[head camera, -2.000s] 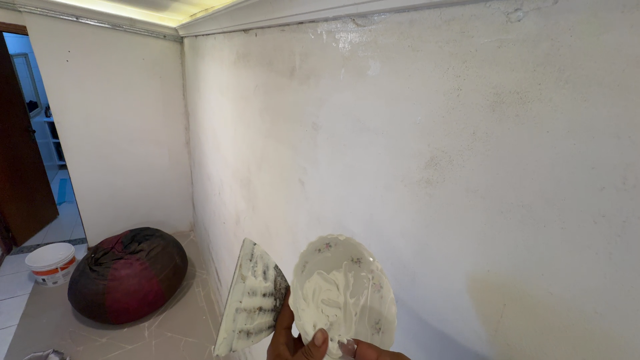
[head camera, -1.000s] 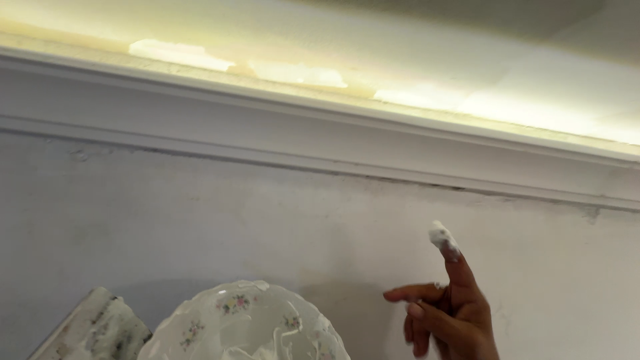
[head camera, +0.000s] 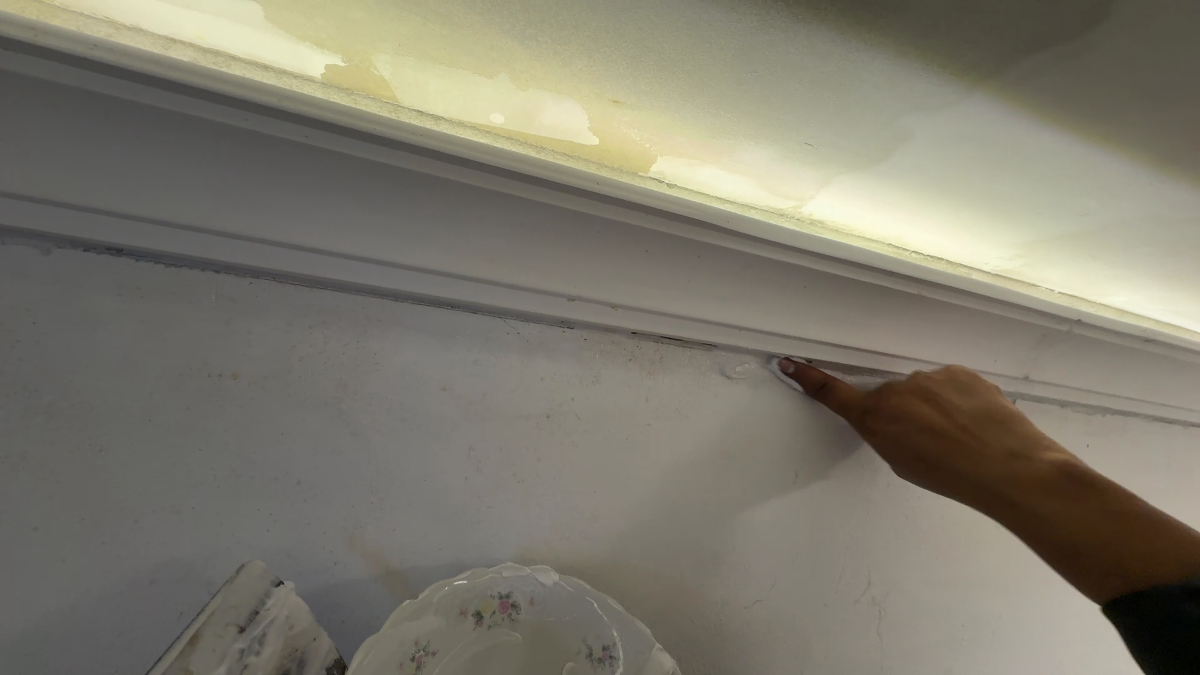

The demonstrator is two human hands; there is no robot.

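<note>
My right hand reaches up from the right and presses its index fingertip, coated in white paste, into the joint where the wall meets the crown molding. A small wet smear of white paste lies on the wall just left of that fingertip. At the bottom edge, a scalloped bowl with a floral pattern shows its upper part, with white paste inside. Left of it is the paste-smeared blade of a putty knife or scraper. My left hand is out of the frame.
Above the molding, the lit ceiling has uneven, peeling-looking patches. A dark gap runs along stretches of the joint under the molding. Fine cracks mark the wall at the lower right.
My right hand, raised in front of the wall with paste on a fingertip a second ago, now touches the wall joint. The view has tilted up since the first frame.
</note>
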